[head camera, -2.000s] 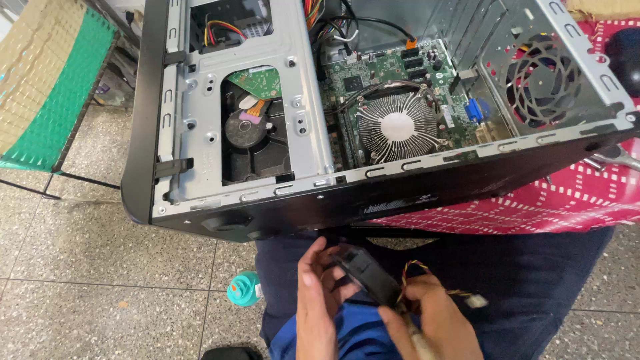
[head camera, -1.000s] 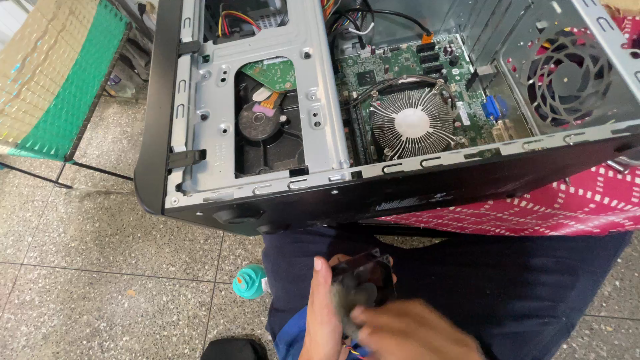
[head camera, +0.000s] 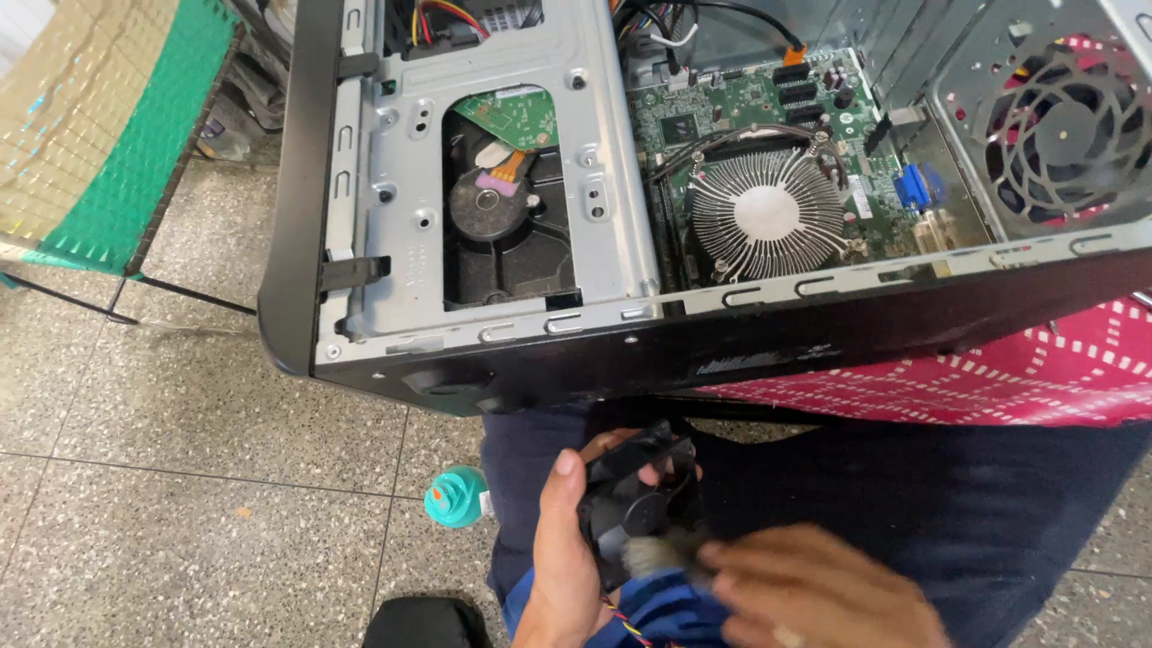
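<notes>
My left hand (head camera: 567, 549) grips a black computer cooling fan (head camera: 637, 513) above my lap, thumb along its frame. Its twisted coloured wires (head camera: 623, 621) hang below. My right hand (head camera: 823, 589), blurred, has its fingers closed on a brush-like thing (head camera: 657, 555) whose pale tip is against the fan's blades; the blur hides its exact kind. Beyond both hands lies an open desktop computer case (head camera: 630, 360). Inside it are a round metal heatsink (head camera: 767, 214), a green motherboard (head camera: 720, 112), a hard drive (head camera: 504, 243) in a metal cage, and a rear fan grille (head camera: 1066, 135).
A pink and white patterned cloth (head camera: 1062, 369) lies under the case's right part. A turquoise bottle (head camera: 454, 497) stands on the speckled floor (head camera: 225, 504) left of my leg. A green and tan woven chair (head camera: 126, 135) is at the upper left, and a black object (head camera: 425, 623) at the bottom.
The fan, edge-on with its cable in my right hand two seconds ago, now faces up in my left hand. My right hand has shifted and works at its blades.
</notes>
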